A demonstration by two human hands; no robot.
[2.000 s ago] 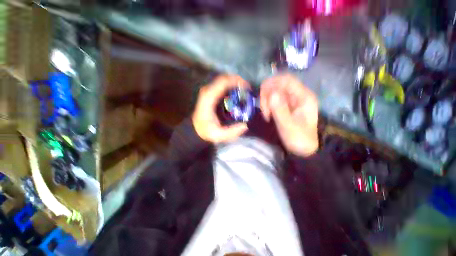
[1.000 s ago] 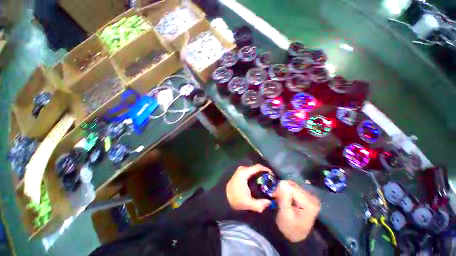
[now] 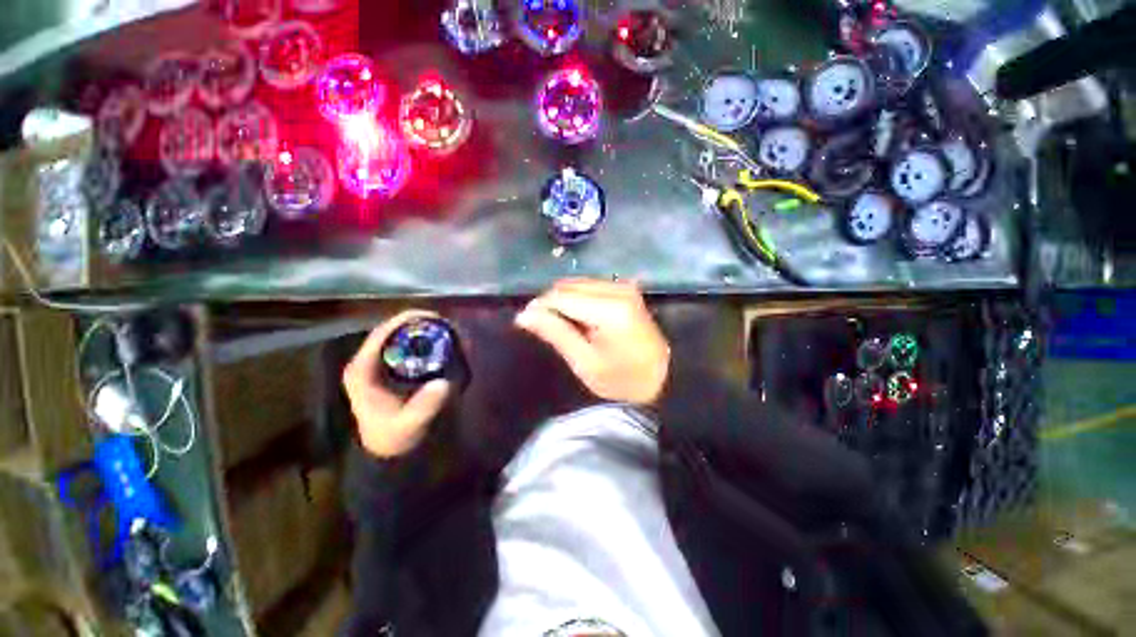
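My left hand (image 3: 396,396) holds a dark round LED lamp unit (image 3: 419,352) just in front of the bench edge, its face up with a blue-white disc inside. My right hand (image 3: 603,336) is to the right of it, apart from the unit, with fingers bent and fingertips close together; whether something tiny is between them I cannot tell. Another LED lamp unit (image 3: 573,207) with a blue-white face sits on the bench mat (image 3: 473,259) ahead of my hands. A purple-pink lit unit (image 3: 568,105) sits beyond it.
Clear-rimmed units (image 3: 176,212) and red-lit ones stand at left. Yellow-black pliers (image 3: 755,225) lie near pale back covers (image 3: 919,176) at right. A black parts tray (image 3: 860,423) with some glowing units is below the bench at right. A blue glue gun (image 3: 132,483) lies lower left.
My hands have moved apart; the left still holds the unit and the right has come off it. The view has turned, so the bench now runs straight across.
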